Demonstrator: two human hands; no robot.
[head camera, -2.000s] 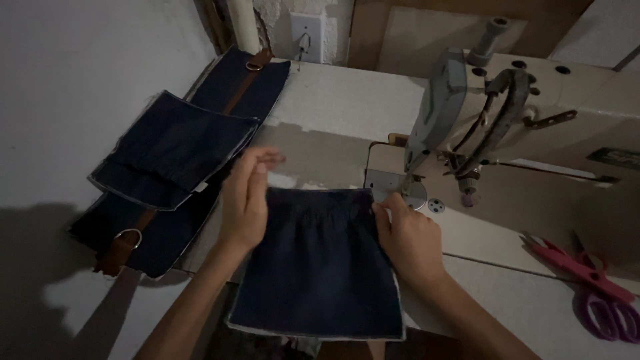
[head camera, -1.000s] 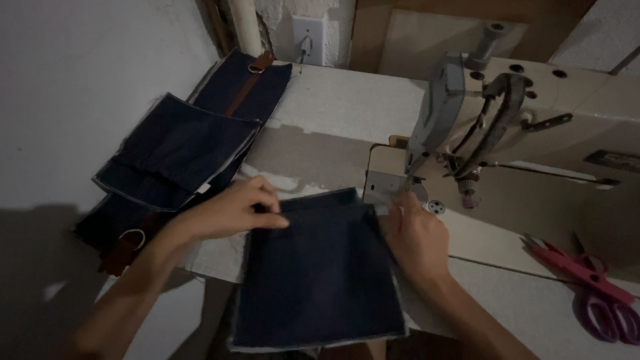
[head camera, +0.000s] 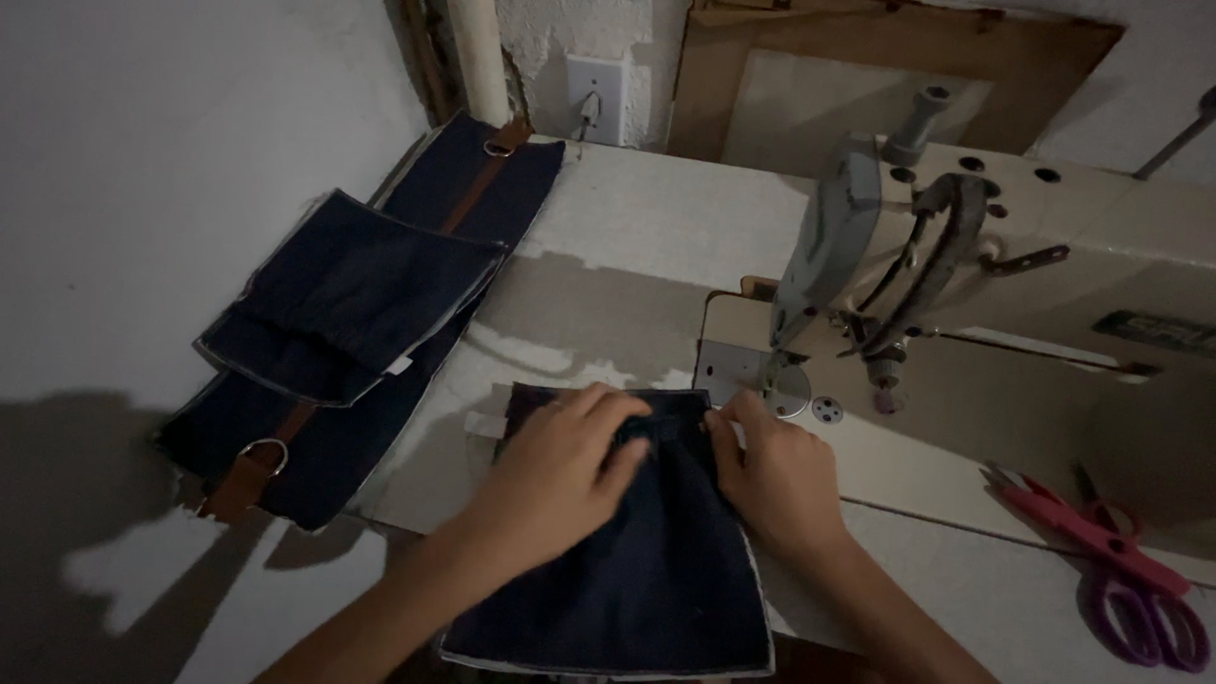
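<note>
A dark blue fabric panel with pale raw edges (head camera: 627, 598) lies at the table's front edge, its top near the sewing machine's needle plate. My left hand (head camera: 570, 456) rests over the upper part of the panel, thumb and fingers curled close to the cloth; whether they pinch it cannot be told. The top right corner of the panel is pinched by my right hand (head camera: 774, 465), just below the presser foot of the industrial sewing machine (head camera: 1045, 247). A small white tag (head camera: 486, 425) sticks out at the panel's upper left.
At the left, a gathered dark blue piece (head camera: 351, 285) lies on a longer panel (head camera: 399, 446) with brown straps and metal D-rings. Pink-handled snips (head camera: 1092, 532) and purple-handled scissors (head camera: 1140, 617) lie at the right. A plugged-in wall outlet (head camera: 597, 100) is behind the table (head camera: 646, 209).
My left hand has moved right, from the panel's upper left corner to over its upper part. The white tag at the panel's left now shows. My right hand has stayed by the upper right corner.
</note>
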